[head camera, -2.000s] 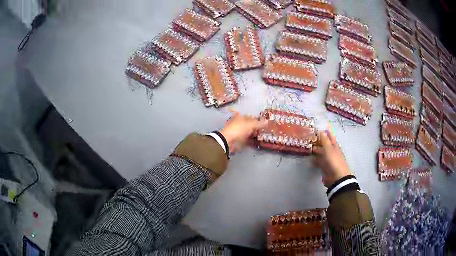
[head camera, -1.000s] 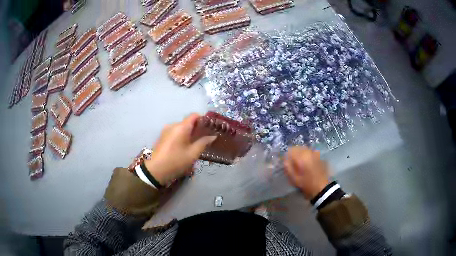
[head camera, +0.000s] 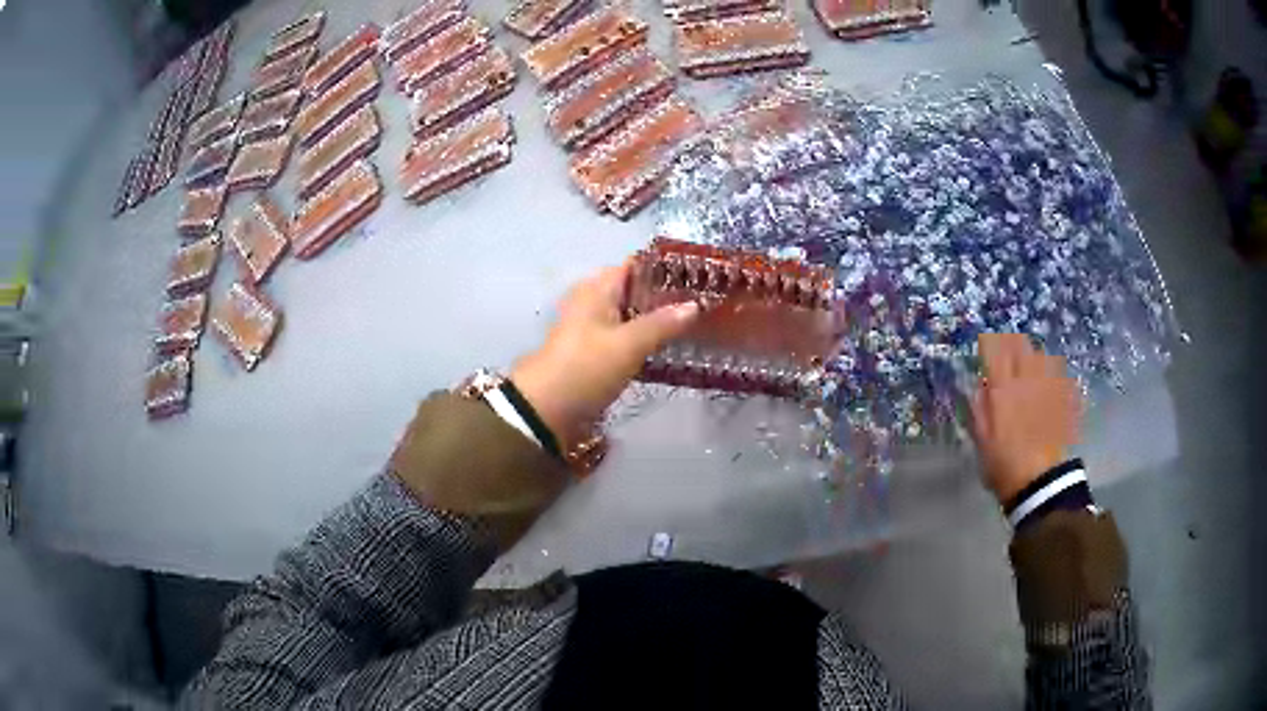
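My left hand (head camera: 591, 340) holds a circuit board panel (head camera: 750, 327) by its left end, thumb on its upper face. The panel is orange-brown, with dark marks along the far edge and silvery marks along the near edge. A large loose heap of small leaded components (head camera: 959, 208), blue, violet and white, lies to its right. My right hand (head camera: 1025, 410) is at the near right edge of the heap, fingers bent down toward it; its fingertips are blurred, and I cannot tell whether they hold a component.
Laid-out panels (head camera: 459, 153) stand in slanting columns across the far and left parts of the pale grey table (head camera: 278, 472). Another panel is partly hidden under my left wrist. A small pale piece (head camera: 660, 545) lies near the table's front edge. Clear plastic edges the heap.
The view has shifted, so the scene sits further right. My left hand still holds the panel. My right hand has moved right, away from the panel, to the heap's near right side.
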